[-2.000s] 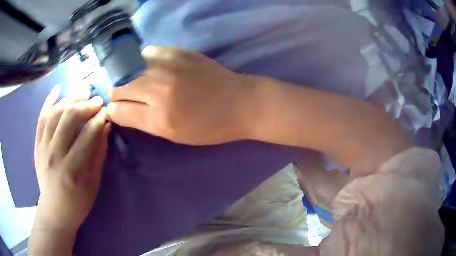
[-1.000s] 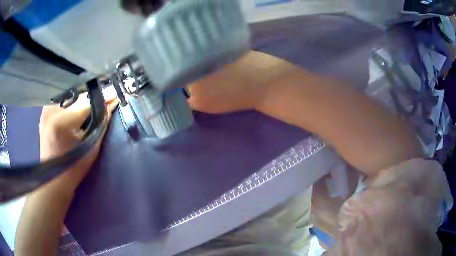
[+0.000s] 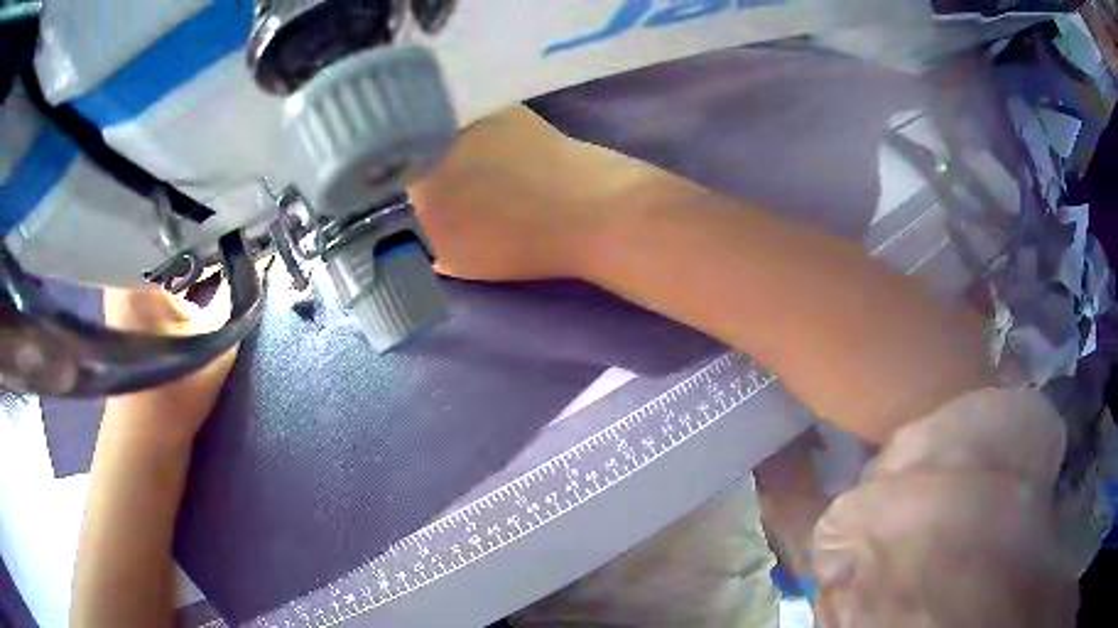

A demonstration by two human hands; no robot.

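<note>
A purple-blue cloth panel (image 3: 356, 442) lies on the table under the white sewing machine head (image 3: 515, 61). My left hand (image 3: 159, 325) is at the left of the needle area, partly hidden behind the machine head and a glossy curved guard (image 3: 135, 356). My right hand (image 3: 490, 196) is to the right of the needle area, behind the ribbed grey dial (image 3: 370, 123) and the smaller ribbed grey knob (image 3: 399, 294). The fingertips of both hands are hidden, so what they hold cannot be seen. A bright light falls on the cloth beside the knob.
A printed measuring scale (image 3: 539, 491) runs along the table's front edge. Pale and purple scraps (image 3: 1054, 160) are heaped at the right. More purple cloth (image 3: 736, 123) lies behind my right forearm. Light-coloured cloth (image 3: 662, 552) covers the lap below the edge.
The view has shifted, and more of the machine head covers my hands. The panel has drawn back from the front edge, baring the scale. My right hand's fingers, seen earlier, are now hidden.
</note>
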